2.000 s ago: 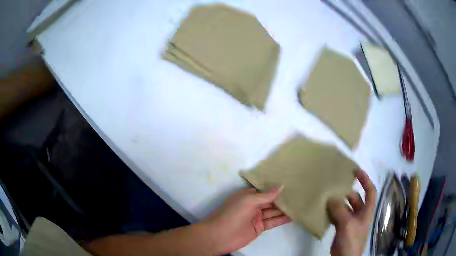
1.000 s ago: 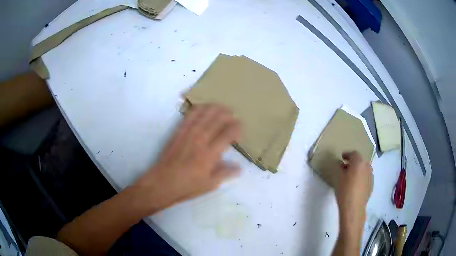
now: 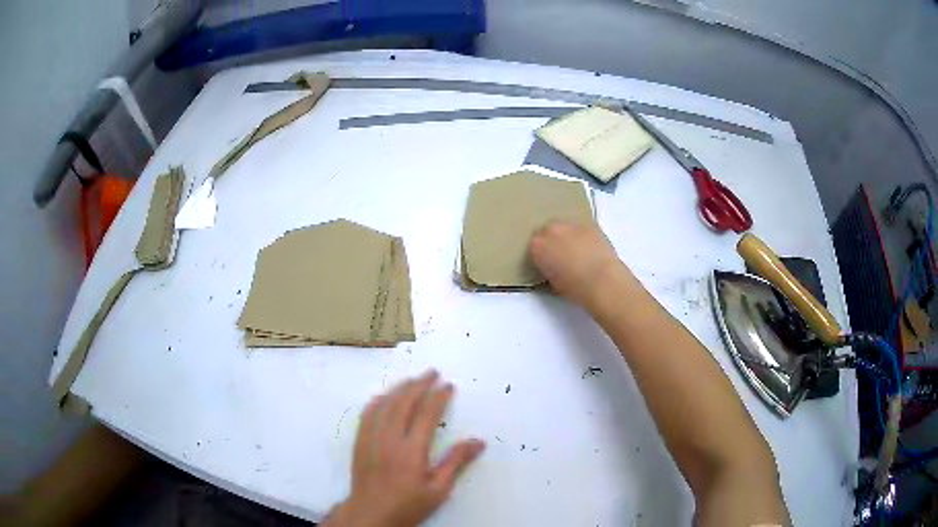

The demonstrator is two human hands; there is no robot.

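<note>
A stack of khaki pocket pieces (image 3: 324, 280) lies left of the middle, its layers fanned at the lower and right edges. A neater khaki pile (image 3: 504, 229) lies to its right, with white showing at its edges. My right hand (image 3: 569, 257) rests on the right side of this pile with the fingers curled; whether it pinches a piece is hidden. My left hand (image 3: 403, 453) is near the table's front edge, fingers spread, palm down, holding nothing.
A steam iron (image 3: 761, 335) sits on a dark pad at the right. Red-handled scissors (image 3: 723, 201), a cream block (image 3: 597, 142) and grey strips (image 3: 442, 116) lie toward the far edge. A khaki bundle (image 3: 157, 221) with a white tag and a khaki strip (image 3: 269, 124) lie at left.
The view has turned and shows more of the table. The piece both hands held is no longer apart in front. My left hand has left the left stack's edge; my right hand remains at the right pile.
</note>
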